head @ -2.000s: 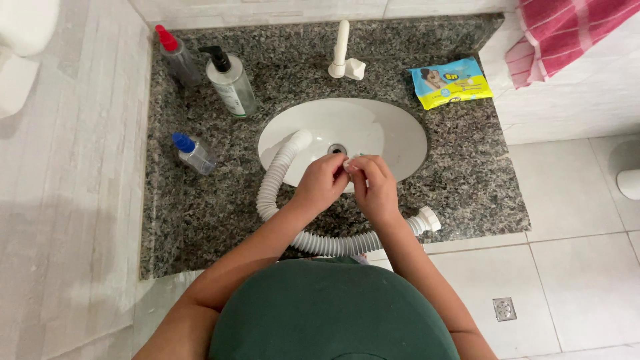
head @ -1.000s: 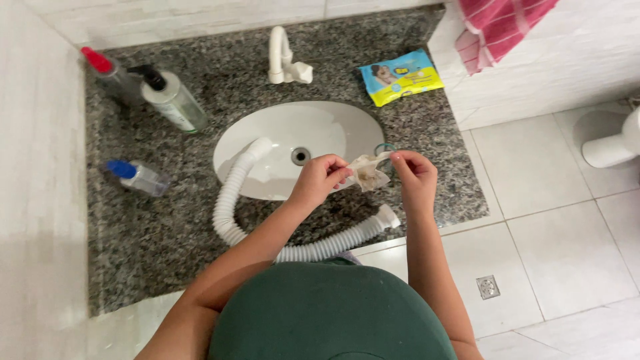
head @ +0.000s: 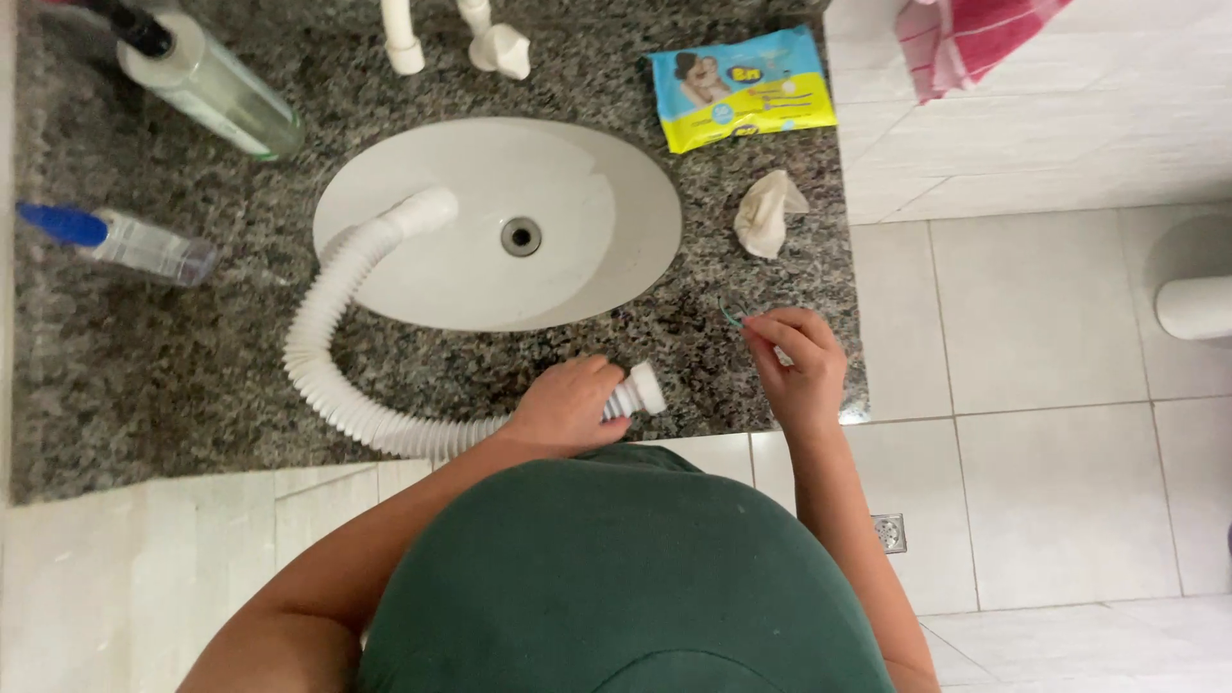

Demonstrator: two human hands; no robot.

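Note:
A white corrugated drain hose (head: pixel 332 375) curves from inside the oval sink basin (head: pixel 616 207) down to the counter's front edge. My left hand (head: pixel 568 404) is closed around it just behind its white end fitting (head: pixel 648 387). Between the thumb and fingertips of my right hand (head: pixel 801 366) is a thin green band or loop (head: pixel 729 313), held over the counter to the right of the fitting. A crumpled off-white cloth or wipe (head: pixel 767 214) lies on the granite between my right hand and a blue and yellow pack of wipes (head: pixel 746 91).
On the granite counter (head: pixel 250 318) at the left are a pump bottle (head: pixel 212 87) and a blue-capped bottle (head: pixel 144 245). The white faucet (head: pixel 402 43) and a tap handle (head: pixel 500 50) stand behind the basin. A pink towel (head: pixel 972 38) hangs at the upper right; a floor drain (head: pixel 889 532) lies below.
The crumpled cloth, between both hands one second ago, now lies on the counter. My left hand has moved down onto the hose near its end. The view is closer.

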